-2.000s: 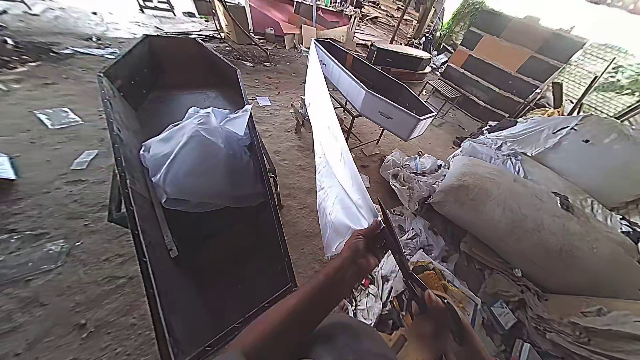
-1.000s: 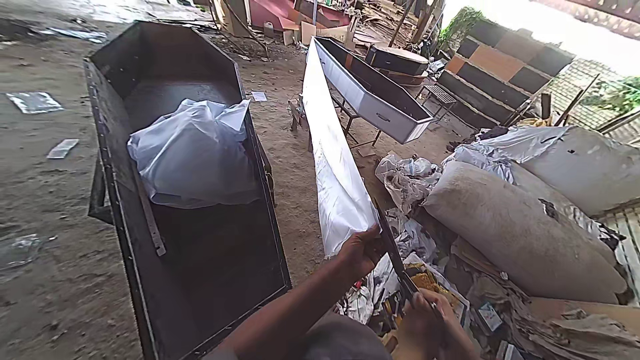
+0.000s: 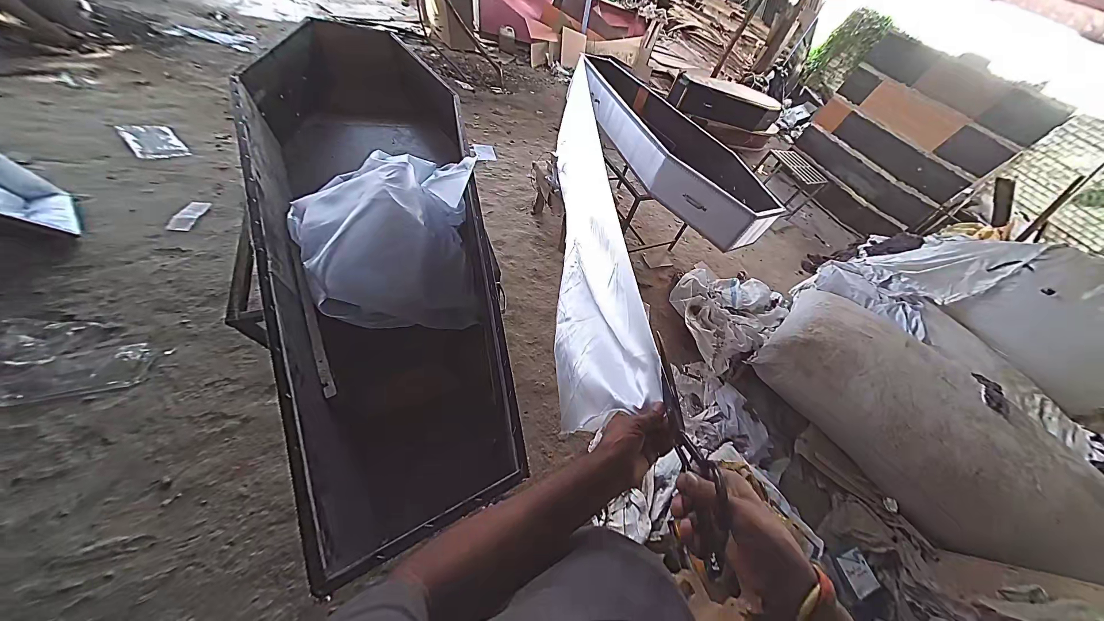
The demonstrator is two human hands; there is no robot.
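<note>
A long strip of shiny white fabric (image 3: 595, 319) stretches from the end of a white coffin (image 3: 664, 172) down to my left hand (image 3: 636, 438), which grips its near end. In my right hand (image 3: 750, 535) is a pair of large dark scissors (image 3: 690, 448); its blades point up and away along the fabric's right edge, close beside my left hand. To the left stands an open dark coffin shell (image 3: 414, 448). A bulging white bundle (image 3: 384, 241) lies inside it, with a thin flat strip (image 3: 315, 336) along the inner left wall.
Large stuffed off-white sacks (image 3: 906, 431) and crumpled plastic (image 3: 729, 310) lie at the right, with a heap of scraps under my hands. The white coffin rests on a metal stand (image 3: 634, 207). Checkered panels (image 3: 923, 121) lean at the back right. Plastic pieces (image 3: 153, 141) lie on the dirt floor.
The scissors in my right hand have shifted against the fabric's edge, and their blades show more upright now than one second ago. My left hand still grips the fabric. The view has swung left.
</note>
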